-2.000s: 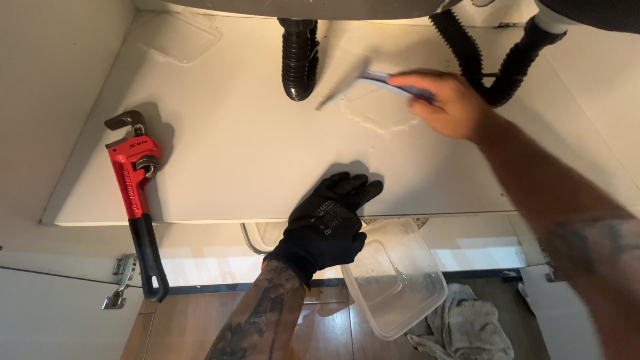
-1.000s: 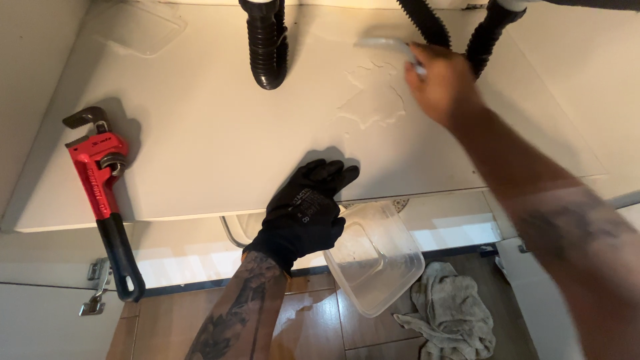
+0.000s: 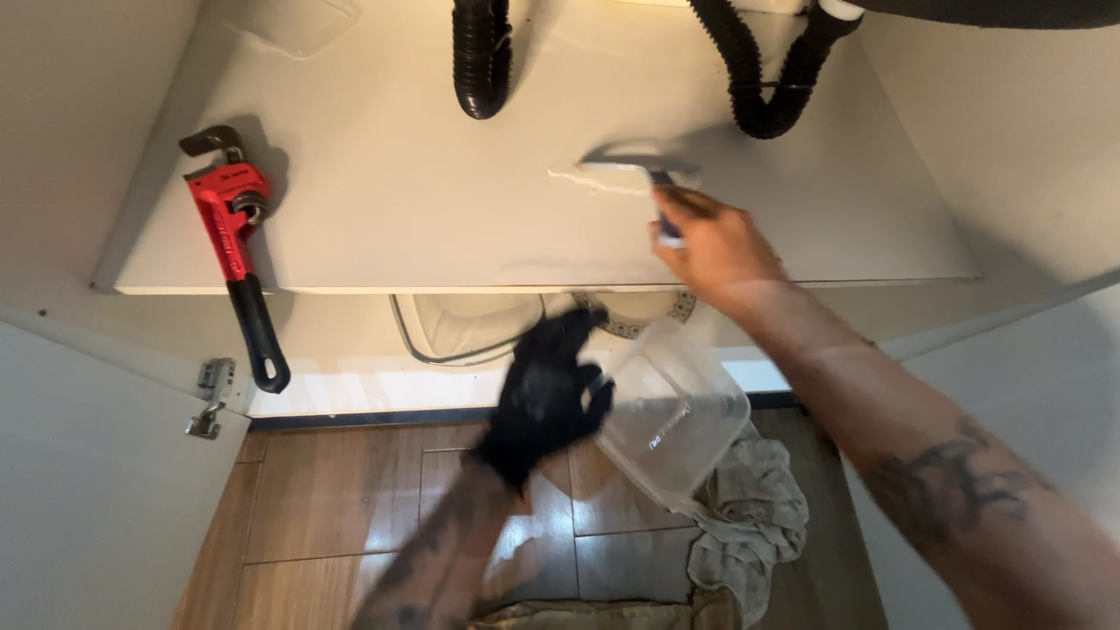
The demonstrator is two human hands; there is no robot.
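Bare, my right hand (image 3: 722,241) grips the handle of a small squeegee-like tool (image 3: 658,179), whose pale blade lies at a patch of liquid (image 3: 612,182) on the white cabinet shelf (image 3: 394,201). My left hand (image 3: 551,385), in a black glove, hangs blurred in front of the shelf's front edge, fingers apart and holding nothing that I can see. Just right of it is a translucent plastic container (image 3: 674,420), tilted. A red pipe wrench (image 3: 229,219) with a black handle lies at the shelf's left, its handle jutting past the edge.
Black corrugated drain hoses (image 3: 481,66) come down at the back. A clear plastic lid or tray (image 3: 297,26) lies back left. Under the shelf are a glass dish (image 3: 472,324) and a patterned plate (image 3: 634,315). A grey rag (image 3: 752,507) lies on the floor. Cabinet doors (image 3: 96,490) flank the opening.
My left hand has come off the shelf's front edge and down, its fingers spreading. My right hand has brought the tool from the back of the shelf toward the front, onto the liquid, which now covers a different outline.
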